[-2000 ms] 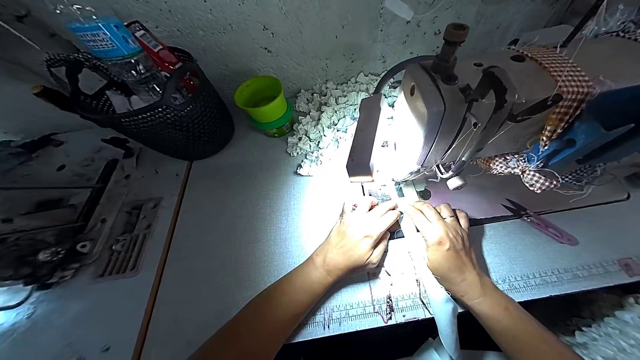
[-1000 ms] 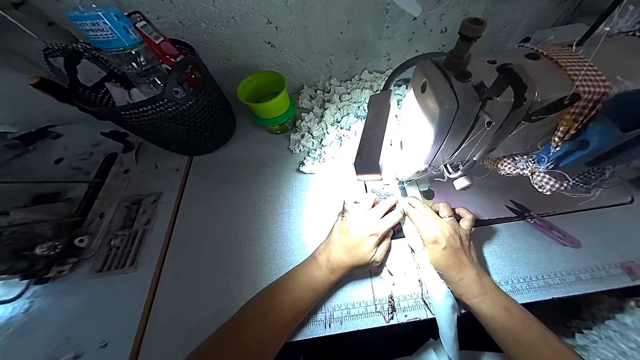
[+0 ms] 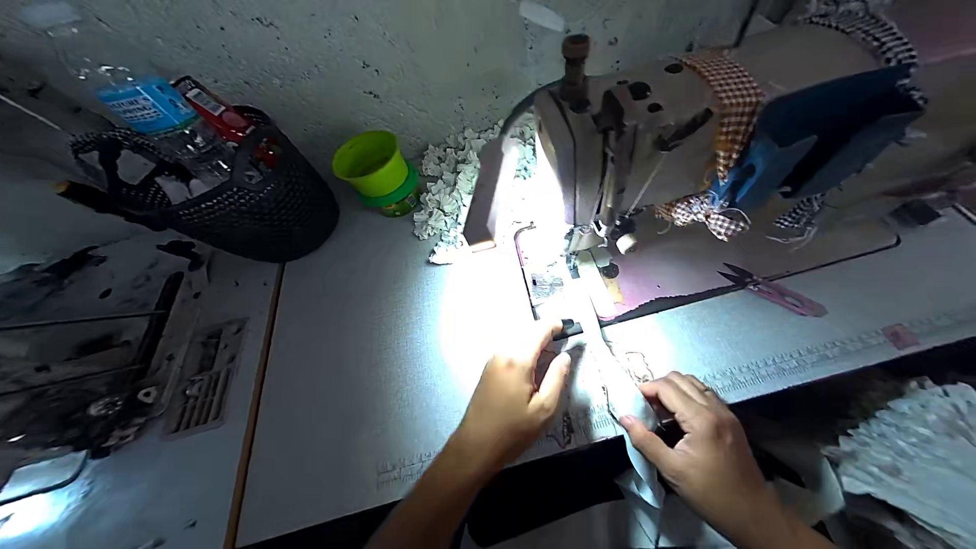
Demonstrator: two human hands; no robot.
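Note:
A narrow white fabric strip (image 3: 610, 366) runs from the needle area of a sewing machine (image 3: 602, 152) down over the table's front edge. My right hand (image 3: 690, 442) pinches the strip near that edge, between thumb and fingers. On the left of the strip, my left hand (image 3: 522, 385) is above the table with thumb and forefinger apart, holding nothing that shows. Its fingertips are near a small dark piece in front of the needle plate. The lamp's glare hides detail around the presser foot.
Pink-handled thread snips (image 3: 785, 296) lie right of the needle. Behind the machine head is a heap of ruffled white fabric (image 3: 446, 191). A green cup (image 3: 374, 168) and a dark woven basket (image 3: 252, 206) stand at the left back. More ruffled fabric (image 3: 915, 450) hangs at lower right.
Both hands were together close to the needle. My right hand has moved down along the strip toward the front edge, and my left hand has drawn back from the needle and parted from it.

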